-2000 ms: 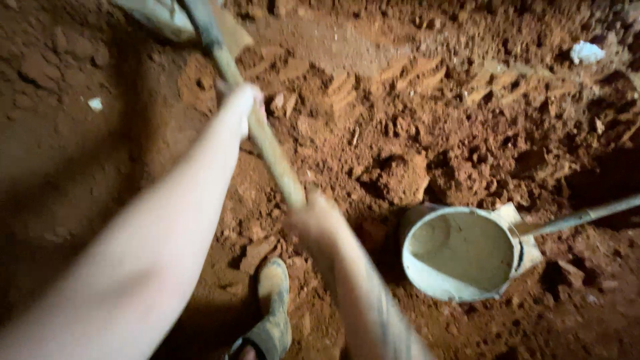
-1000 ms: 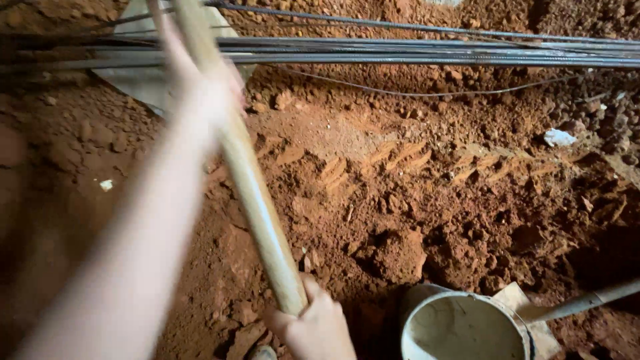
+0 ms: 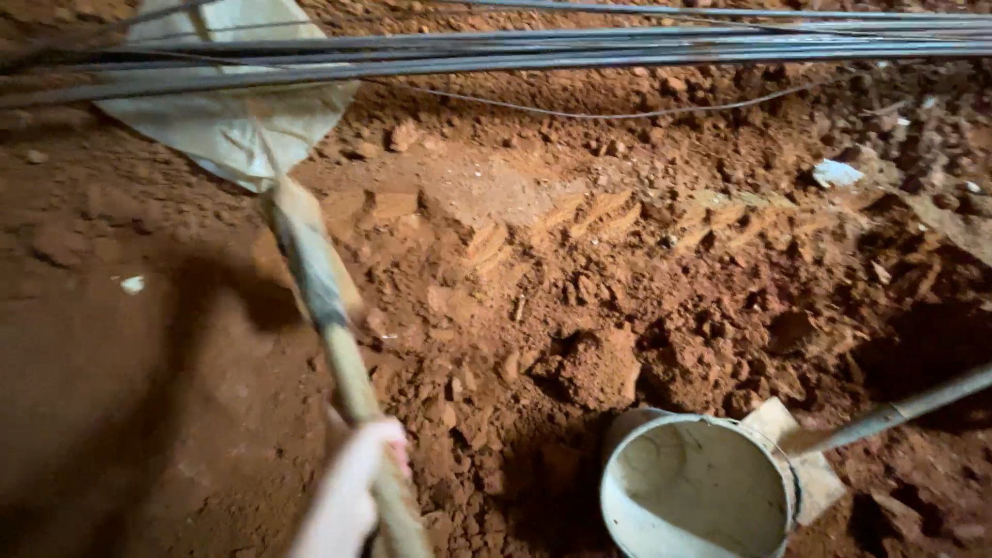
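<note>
My left hand (image 3: 368, 457) is closed around the wooden handle of a long-handled digging tool (image 3: 353, 372). The handle runs from the bottom edge up to a narrow, soil-stained metal head (image 3: 310, 248), which is blurred and over the reddish soil; whether it touches the ground I cannot tell. My right hand is out of view. At the lower right stands a round pale bucket (image 3: 639, 519) with grey-brown contents, partly in shadow. Beside it rests a second tool with a flat, dirty blade (image 3: 818, 480) and a long shaft (image 3: 907, 411).
Several long, thin metal bars (image 3: 542, 58) cross the top, with a thin wire (image 3: 604, 116) sagging below. Under the bars at upper left lies a pale sheet (image 3: 232, 132). Clods (image 3: 601, 368) and a ridged, tool-marked strip (image 3: 604, 217) cover the soil. A white scrap (image 3: 837, 173) lies right.
The tool's head has come into view below the pale sheet. My left hand is lower in view, and my right hand, on the handle before, has left view. The view has shifted since the first frame.
</note>
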